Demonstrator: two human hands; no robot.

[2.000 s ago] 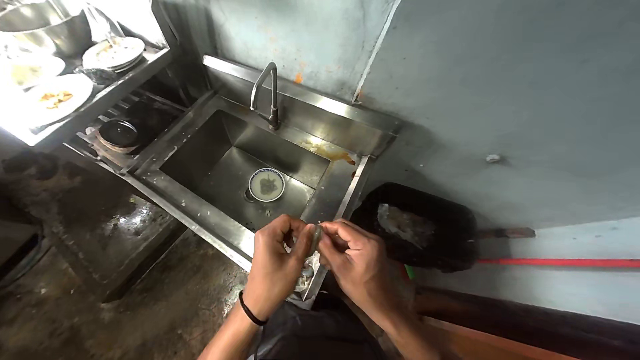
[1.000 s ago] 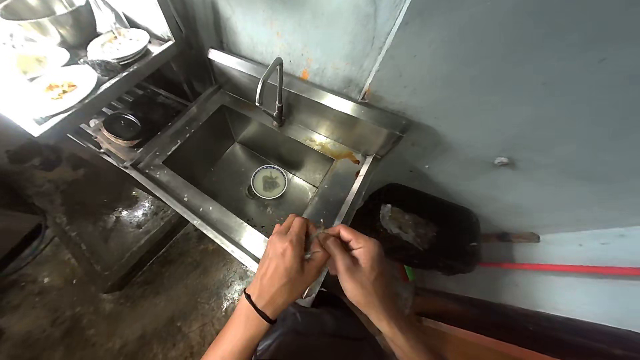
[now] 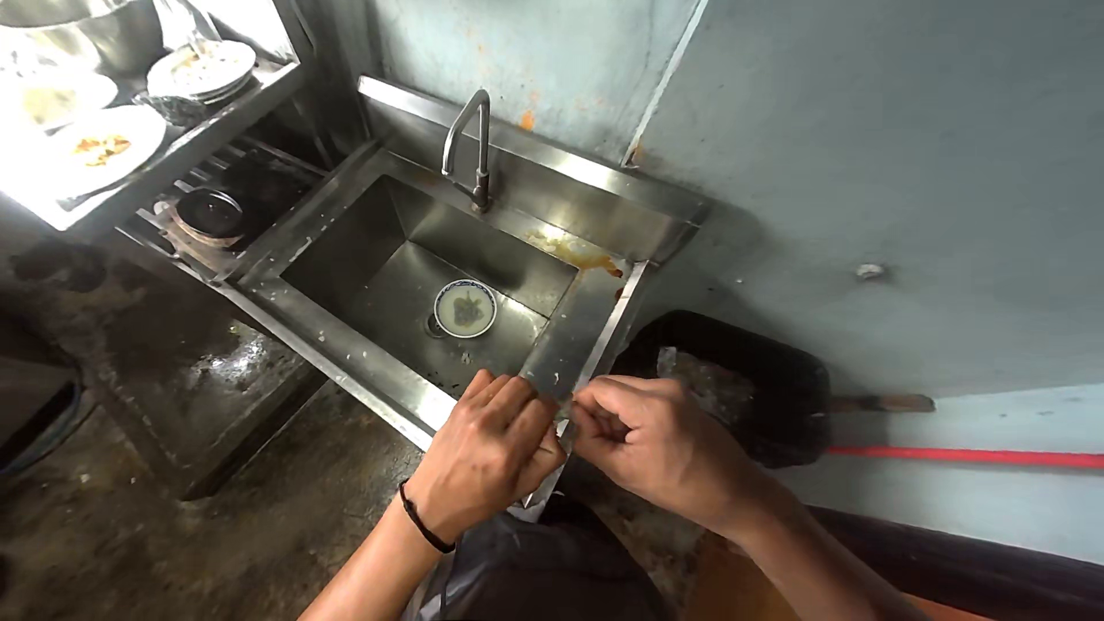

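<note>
Over the near right corner of a stainless steel sink (image 3: pixel 371 362), my left hand (image 3: pixel 496 448) and my right hand (image 3: pixel 655 440) are close together with fingers curled. A small, pale, thin item (image 3: pixel 565 407) is pinched between their fingertips; what it is cannot be told. A black band (image 3: pixel 423 517) circles my left wrist. Beyond my hands, a blue-rimmed bowl (image 3: pixel 466 309) with cloudy liquid and dark bits stands on the basin floor. The curved metal faucet (image 3: pixel 481 142) rises behind the basin.
At the upper left, a metal table holds plates with food scraps (image 3: pixel 129 142) and a large metal bowl (image 3: pixel 129 39). A black pan (image 3: pixel 210 213) rests on the rack below. Right of the sink stands a black bin (image 3: pixel 776 379) with plastic inside. A red pipe (image 3: pixel 966 455) runs along the wall.
My hands were pressed together at the fingertips two seconds ago; now their knuckles are slightly farther apart. My left hand has turned with its back more upward.
</note>
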